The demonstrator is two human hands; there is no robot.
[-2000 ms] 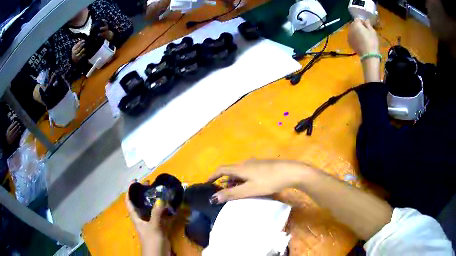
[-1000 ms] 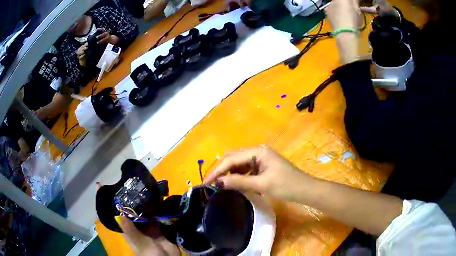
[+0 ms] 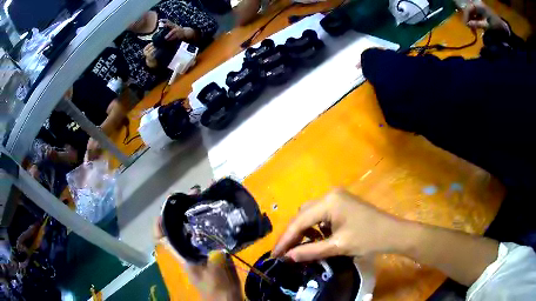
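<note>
My left hand (image 3: 213, 276) holds a black head shell (image 3: 250, 203) with its open side facing me. A dark circuit board (image 3: 220, 223) with silvery parts shows inside it. Thin coloured wires (image 3: 235, 257) run from the board to the white-and-black camera body at the bottom edge. The body's black inner housing (image 3: 344, 276) is open, with small white parts inside, and its white shell (image 3: 367, 279) shows at the right. My right hand (image 3: 335, 226) is over the housing's rim, thumb and forefinger together near the wires. Blur hides whether they pinch anything.
Several black head shells (image 3: 273, 64) stand on a white sheet (image 3: 294, 103) on the orange bench (image 3: 329, 159). A dark sleeve (image 3: 435, 100) of another person reaches over the bench at right. A white camera body (image 3: 154, 128) and grey frame (image 3: 70, 64) are at left.
The left hand has lifted the shell from beside the body and turned its board into view. Wires now span shell and body. The neighbour's arm has come further over the bench, and the view has shifted.
</note>
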